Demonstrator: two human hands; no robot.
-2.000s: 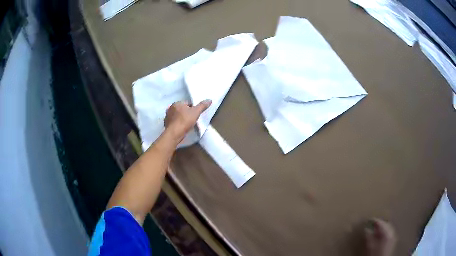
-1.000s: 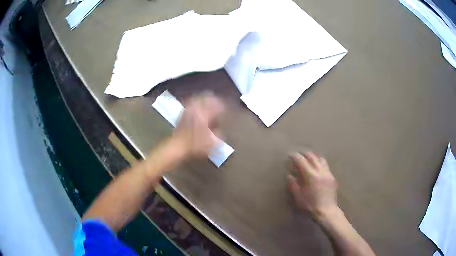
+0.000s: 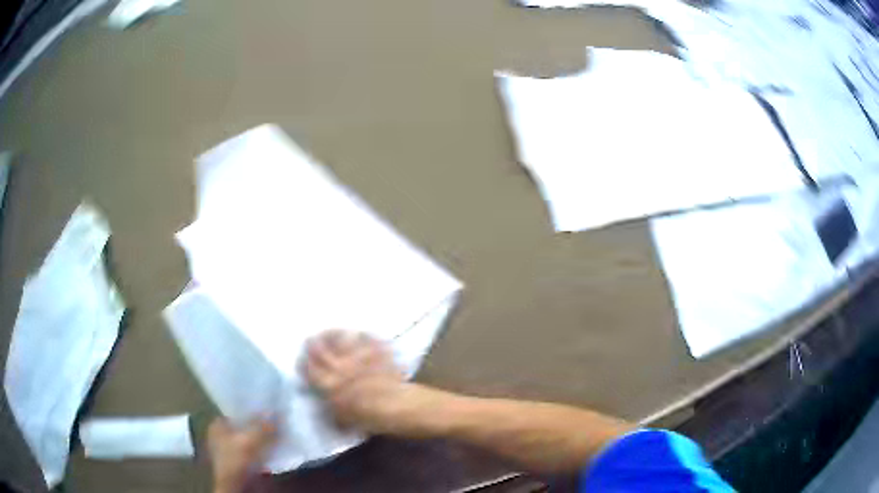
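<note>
A large white pattern piece with a folded flap [image 3: 299, 250] lies on the brown surface [image 3: 386, 87], left of centre. My right hand [image 3: 352, 376] rests on its lower part, near the fold, with the fingers bent and blurred. My left hand [image 3: 241, 451] is at its lower left edge, blurred and partly cut off by the frame. Whether either hand grips the paper is not clear. A short white strip [image 3: 138, 437] lies left of my left hand. A curved white piece [image 3: 66, 337] lies at the far left.
Another large white piece [image 3: 646, 144] lies at the right, beside a smaller one [image 3: 737, 265]. A dark block [image 3: 836, 229] sits near the right table edge [image 3: 742, 368]. More crumpled white sheets [image 3: 829, 87] cover the upper right. A white scrap [image 3: 140, 10] is at the top left.
The view has swung to the right. My right hand has moved from bare brown surface onto the folded piece. My left hand has let go of the short strip and is at the folded piece's edge.
</note>
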